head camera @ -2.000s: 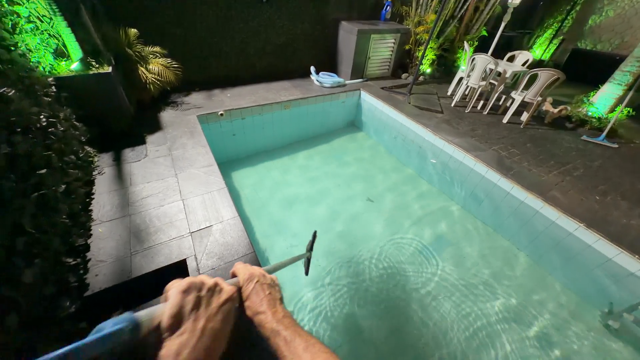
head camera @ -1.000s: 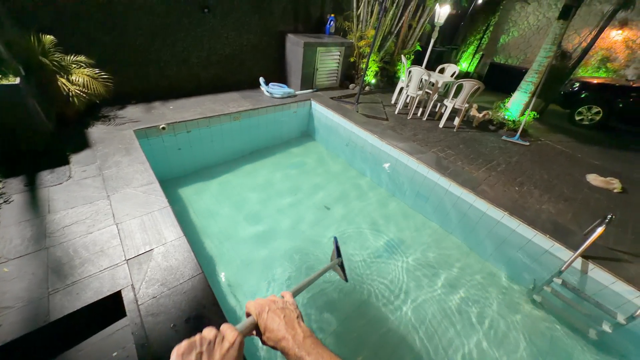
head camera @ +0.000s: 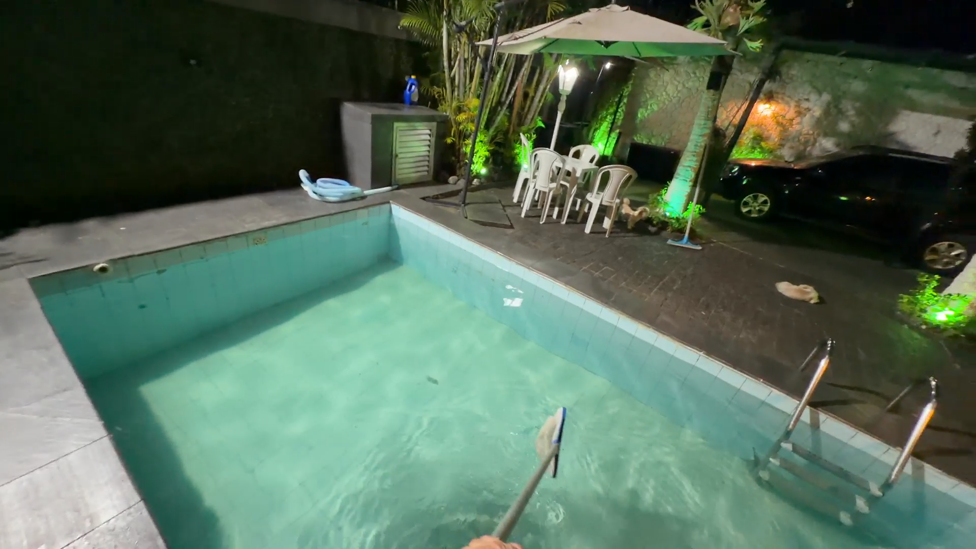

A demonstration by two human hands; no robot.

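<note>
At the bottom edge of the head view, only the top of a hand (head camera: 492, 543) shows, most likely my right hand, closed around a grey pole (head camera: 526, 492). The pole carries a pool-cleaning head (head camera: 559, 442) with a blue edge and a pale part behind it, apparently a skimmer net. This head is seen nearly edge-on over the rippled pool water (head camera: 328, 396). My left hand is out of view. A small dark bit (head camera: 431, 380) shows in the water.
A metal pool ladder (head camera: 808, 396) stands at the right edge. A coiled light-blue hose (head camera: 332, 189) lies by the far corner. Beyond are white plastic chairs (head camera: 610, 191), a parasol (head camera: 610, 34), a blue-headed broom (head camera: 684, 242) and a dark car (head camera: 846, 191).
The view has swung right, bringing in the ladder and the car. Both hands gripped the pole earlier; now only part of one shows at the bottom edge.
</note>
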